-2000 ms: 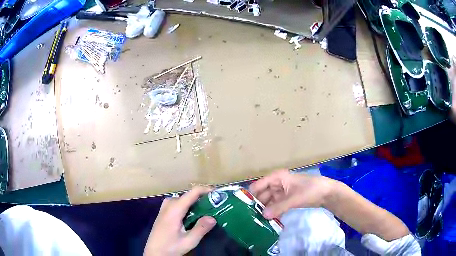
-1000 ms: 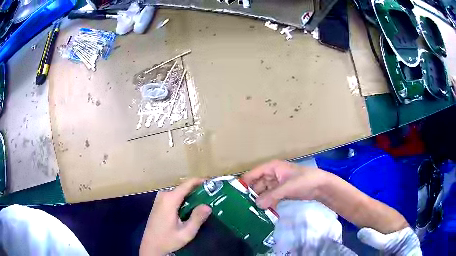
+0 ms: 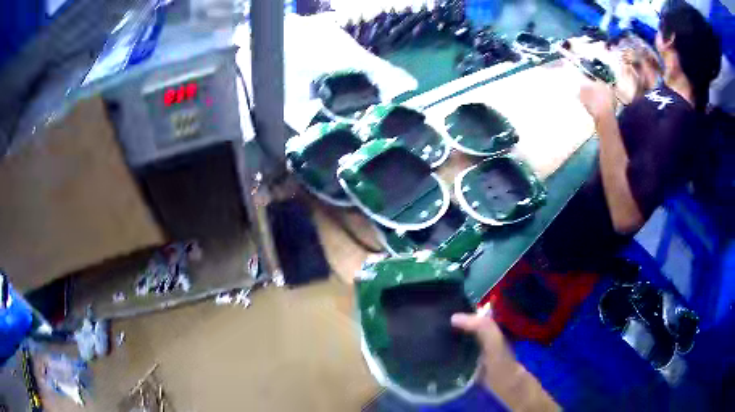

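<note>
My right hand (image 3: 492, 358) grips the right edge of a green car body shell (image 3: 373, 310), thumb over the rim. The shell is held with its dark hollow opening towards me, above the right part of the cardboard. My left hand is not in view. Several more green shells (image 3: 435, 211) lie grouped on the bench just beyond, their dark openings up and silver edging showing; some overlap.
A grey box with a red digital display (image 3: 179, 95) stands at left, a heap of small parts (image 3: 171, 269) at its opening. A person in a dark shirt (image 3: 657, 145) sits at right. A red container (image 3: 536, 302) is below the bench edge.
The view has swung up and to the right. My left hand has left the picture. My right hand now holds a shell out near the group, with its hollow side showing.
</note>
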